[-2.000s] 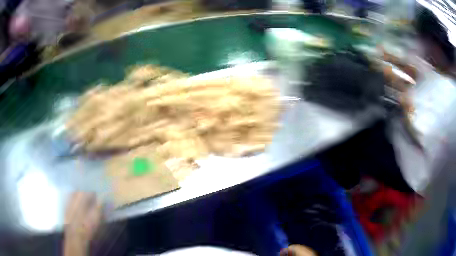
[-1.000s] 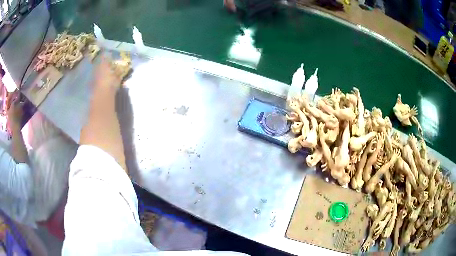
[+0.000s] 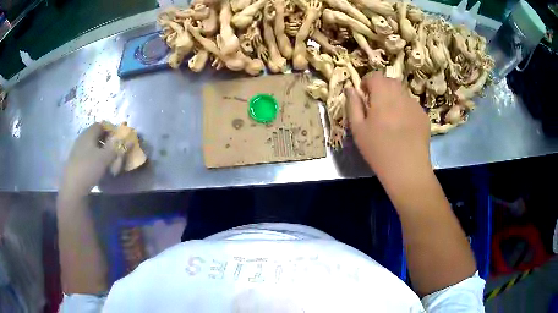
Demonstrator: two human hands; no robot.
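Note:
My left hand, slightly blurred, is closed around a tan torso over the left part of the metal bench. My right hand reaches into the near edge of the heap of tan arms; its fingertips are among the arms, and I cannot tell if it grips one. The green cap sits on the brown cardboard mat between my hands.
A blue flat box with a ring shape lies left of the heap. A clear bottle with a pale green lid stands at the back right. White dropper bottles are behind the heap. Blue bins are below the bench edge.
The view has swung right onto the heap and mat. The left hand, a second ago reaching far left, is now near with the torso. The right hand has come into view at the heap.

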